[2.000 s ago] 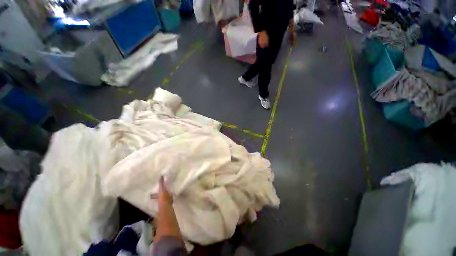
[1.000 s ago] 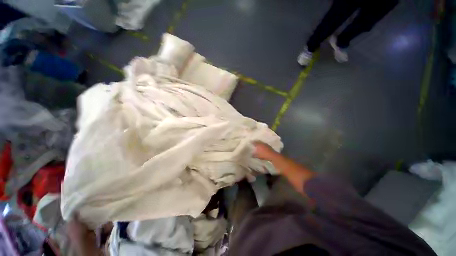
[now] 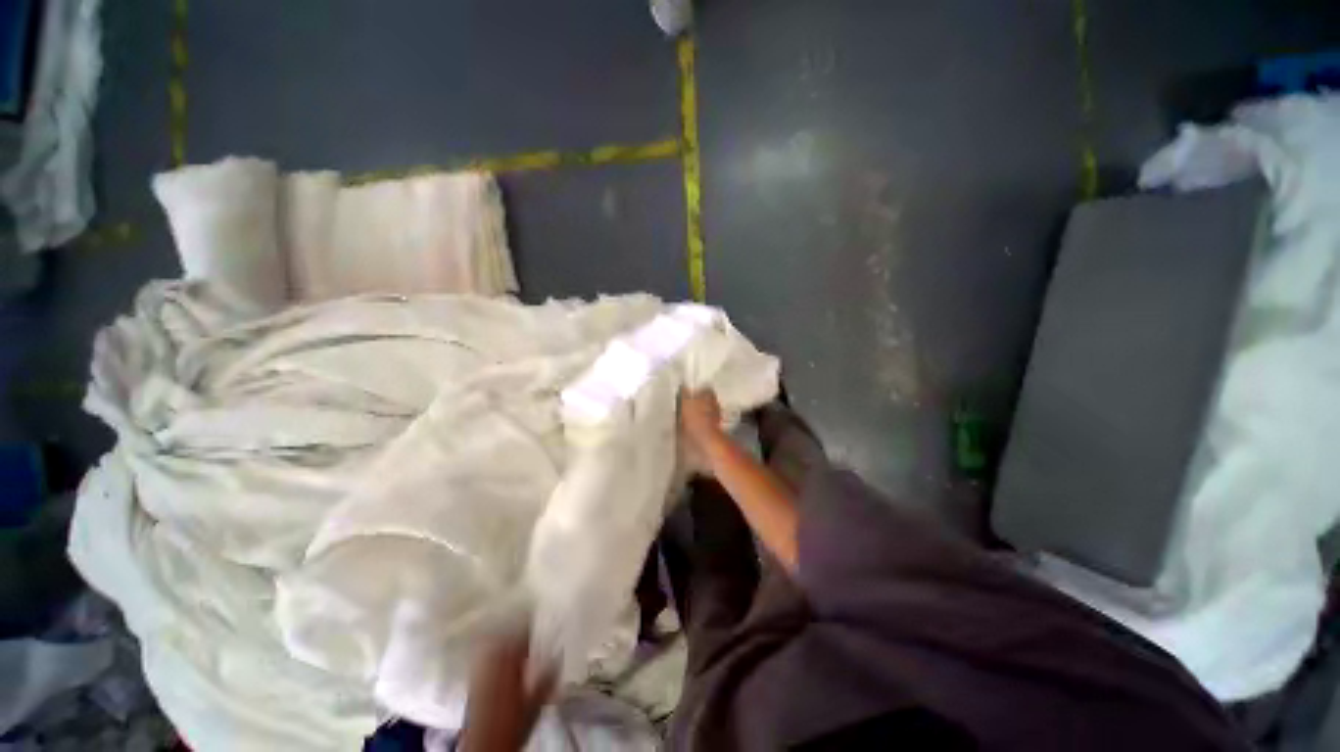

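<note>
A large crumpled cream fabric heap point(image 3: 368, 426) lies in front of me and to the left. A length of cream fabric point(image 3: 595, 514) runs along its right side between my hands. My right hand point(image 3: 701, 426) grips the fabric near the heap's right edge. My left hand point(image 3: 507, 698) is blurred at the bottom, at the lower end of this length; whether its fingers hold the cloth cannot be told. Folded fabric point(image 3: 397, 232) in flat, neat blocks lies beyond the heap.
A grey bin point(image 3: 1124, 382) stands at the right with a bright white fabric load point(image 3: 1279, 441) beside it. Yellow lines point(image 3: 691, 162) mark the grey floor. White cloth point(image 3: 59, 132) hangs at the upper left. A shoe tip shows at the top edge. Greyish cloth lies at the lower left.
The view has turned right and down. The other person's legs have left the view except for a shoe tip. My right hand now holds bunched cloth, and the heap's right side has changed shape.
</note>
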